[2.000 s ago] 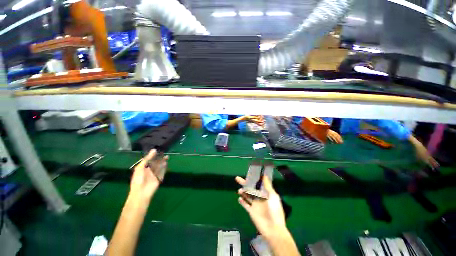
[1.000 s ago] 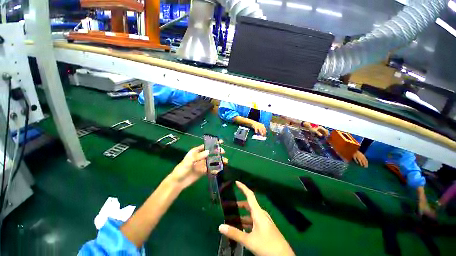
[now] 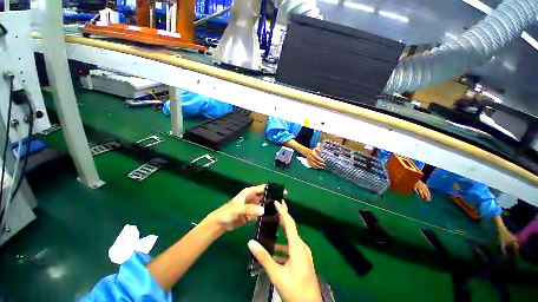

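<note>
A dark glossy phone-sized unit (image 3: pixel 268 227) stands nearly upright in front of me, with a silver edge along its left side. My left hand (image 3: pixel 236 209) grips its upper part from the left. My right hand (image 3: pixel 289 259) is around its right side, with the thumb across the lower front and the fingers near the top. The fingers partly hide the unit. Below it, a silver-grey fixture plate (image 3: pixel 261 290) shows at the bottom edge, partly covered by my right hand.
Slotted silver plates (image 3: pixel 144 169) and open frames (image 3: pixel 202 161) lie on the green belt at left. Dark flat pieces (image 3: pixel 348 250) lie at right. A white crumpled piece (image 3: pixel 127 243) is near my left sleeve. Workers' hands, a ribbed bin (image 3: pixel 354 167) and an orange holder (image 3: pixel 404 174) are opposite.
The view has turned and moved right since the earliest frame. My hands have come together. The slotted piece seen in my left hand a second ago no longer shows; my right hand has closed in on the dark unit.
</note>
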